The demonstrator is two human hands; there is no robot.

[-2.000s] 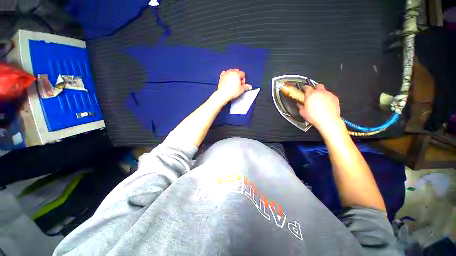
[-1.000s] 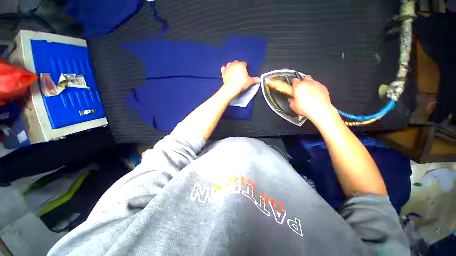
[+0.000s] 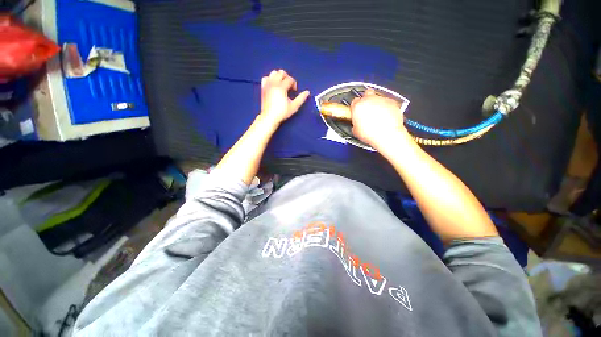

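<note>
A blue garment piece (image 3: 303,59) lies flat on the black ribbed table (image 3: 455,39), with a dark slit line on its left part. My right hand (image 3: 377,118) is closed around the orange-brown handle of the steam iron (image 3: 343,129), which sits on the right part of the blue piece. A small tip of a white patch (image 3: 335,136) shows at the iron's lower left edge; the rest is hidden under the iron. My left hand (image 3: 278,99) rests on the blue piece left of the iron, fingers apart, holding nothing.
Blue and tan hoses (image 3: 455,133) run from the iron to a wrapped pipe (image 3: 537,56) at the right. A blue-fronted box (image 3: 99,59) with a red bag (image 3: 23,49) stands at the left. Dark and green cloth (image 3: 72,214) lies below left.
The iron has moved left off the bare table onto the blue piece and over the white patch. My left hand has let go of the patch and moved left. The view has shifted.
</note>
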